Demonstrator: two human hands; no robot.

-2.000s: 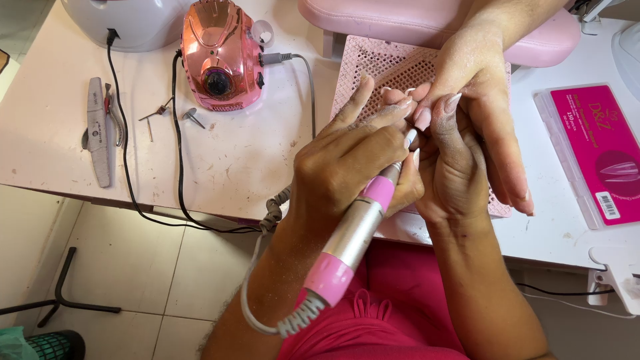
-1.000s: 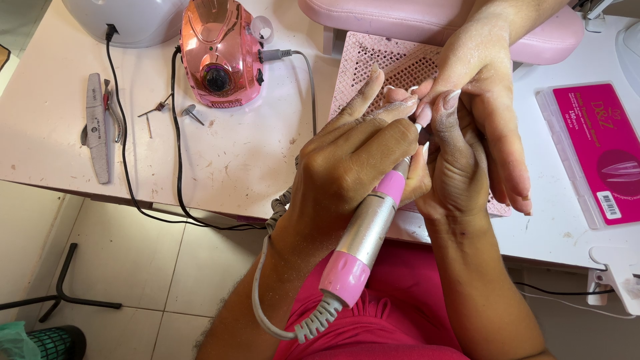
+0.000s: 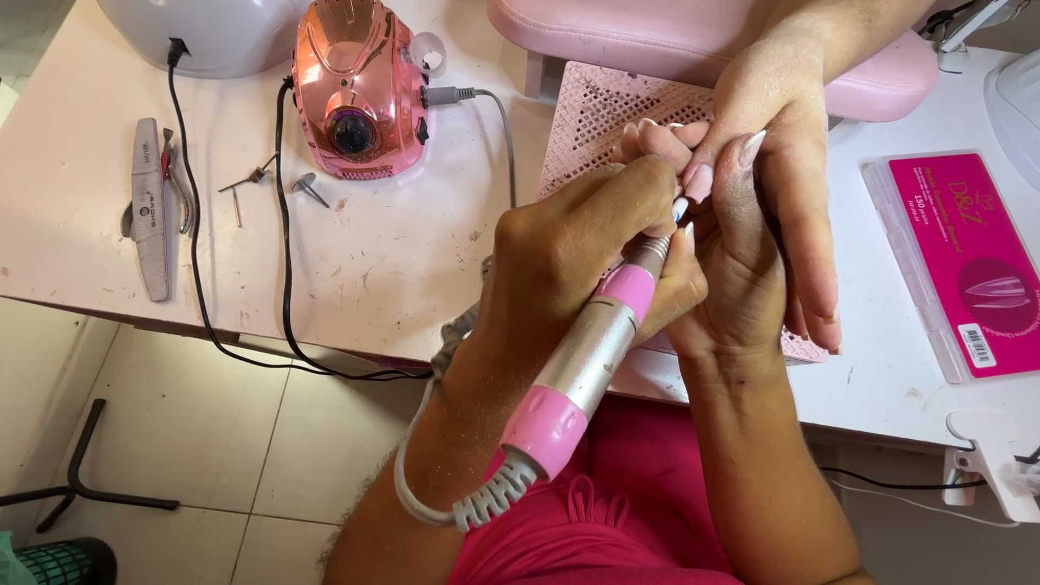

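Observation:
My left hand [image 3: 585, 236] grips a pink and silver electric nail drill handpiece [image 3: 589, 357], its bit at the thumbnail of another person's hand [image 3: 784, 154]. A coiled grey cord leaves the handpiece's rear end. My right hand [image 3: 735, 268] holds that person's thumb and fingers from below and the side, its own thumb raised beside the worked nail. White dust covers both of my hands. Beneath the hands lies a pink perforated dust collector [image 3: 589, 122]. The metallic pink drill control unit [image 3: 357, 97] stands at the upper left, with a grey plug in its side.
A grey nail file [image 3: 149, 207] and a cuticle nipper [image 3: 177, 183] lie left, near several loose drill bits [image 3: 309, 188]. Black cables run over the table edge. A pink padded armrest [image 3: 617, 28] is behind; a pink-labelled nail tip box [image 3: 967, 260] lies right.
The handpiece and my left hand have shifted slightly at the other person's thumbnail, and the handpiece's angle has changed a little. My right hand keeps its hold.

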